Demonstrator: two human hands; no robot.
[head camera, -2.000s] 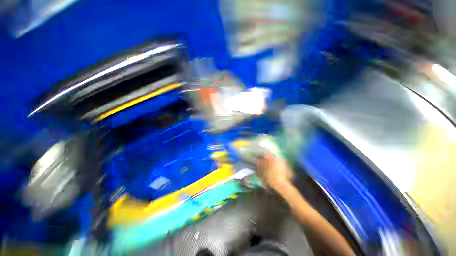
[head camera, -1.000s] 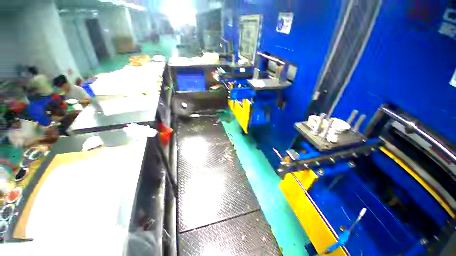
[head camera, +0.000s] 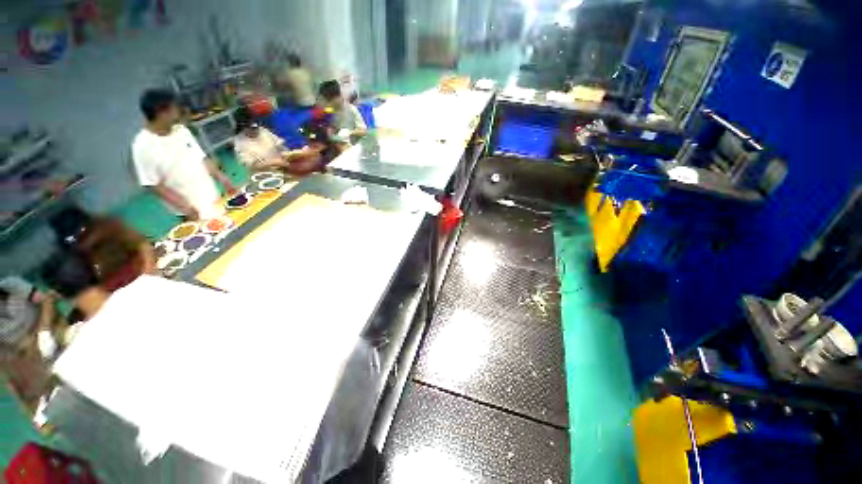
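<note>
Neither of my hands is in view. Nearest in front of me, a large white sheet or stack of sheets (head camera: 208, 369) lies on the near end of the long bench, overexposed, so its surface detail cannot be told. Beyond it, more white sheets (head camera: 321, 241) lie on a tan cardboard sheet (head camera: 241, 260). White crumpled scraps (head camera: 416, 198) lie at the bench's right edge.
Blue presses with yellow guards (head camera: 614, 227) stand on the right, with white tubs (head camera: 832, 340) on a side shelf. Dark textured mats (head camera: 491, 350) line the aisle. Several people are left of the bench, one standing in a white shirt (head camera: 180, 165). Small bowls (head camera: 213, 225) sit near them.
The view has swung from the press to the aisle, then left and down towards the bench. My bare hand, seen at the press two seconds ago, is out of view.
</note>
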